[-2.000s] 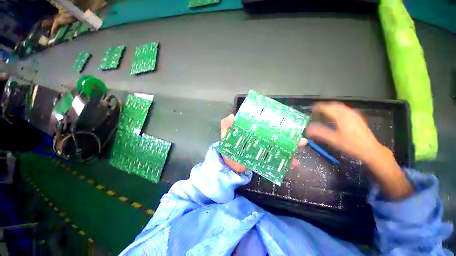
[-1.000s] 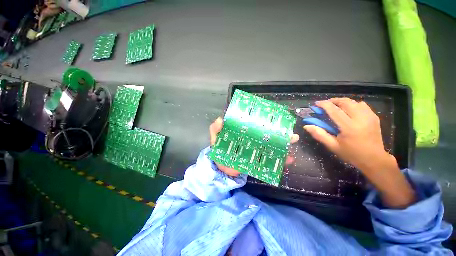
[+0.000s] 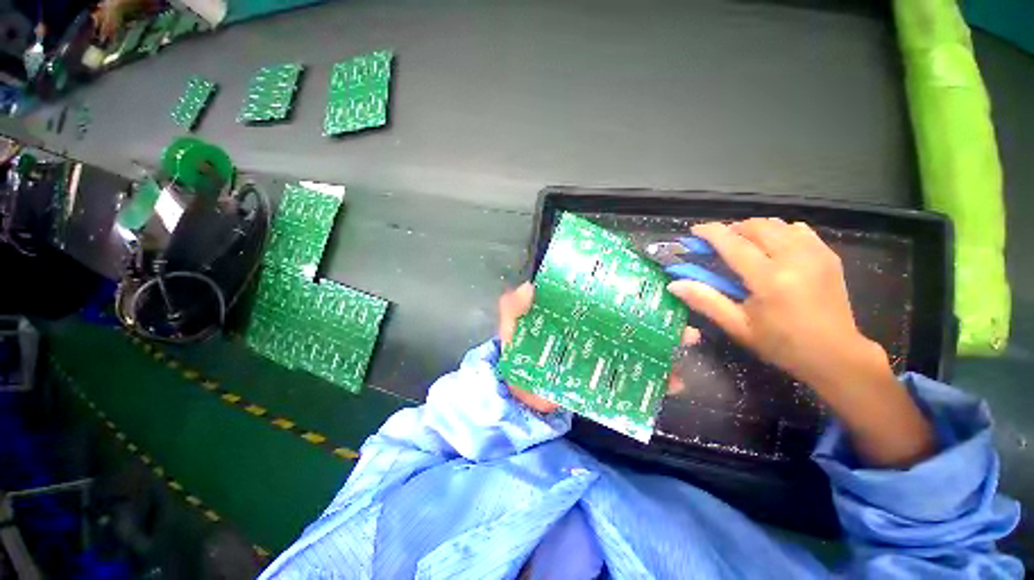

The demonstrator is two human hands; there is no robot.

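Note:
A green circuit board panel (image 3: 595, 329) is tilted above the left part of the black tray (image 3: 743, 204). My left hand (image 3: 519, 312) holds it from beneath and by its left edge, with fingertips showing at its right edge; most of the hand is hidden. My right hand (image 3: 782, 283) is closed round the blue-handled flush cutters (image 3: 712, 279). The cutters' metal jaws are at the board's upper right edge; whether they touch it is not clear. Tiny silvery clippings lie scattered on the tray floor.
Green boards (image 3: 318, 329) lie in a group left of the tray. Several more boards (image 3: 359, 93) lie spaced along the grey bench. A dark unit with a cable and green reel (image 3: 197, 165) stands at the left. A lime-yellow roll (image 3: 955, 170) lies beyond the tray's right side.
My right hand has taken up the blue cutters from the tray and brought the jaws to the board's upper right edge. My left hand still holds the board, now tilted slightly differently.

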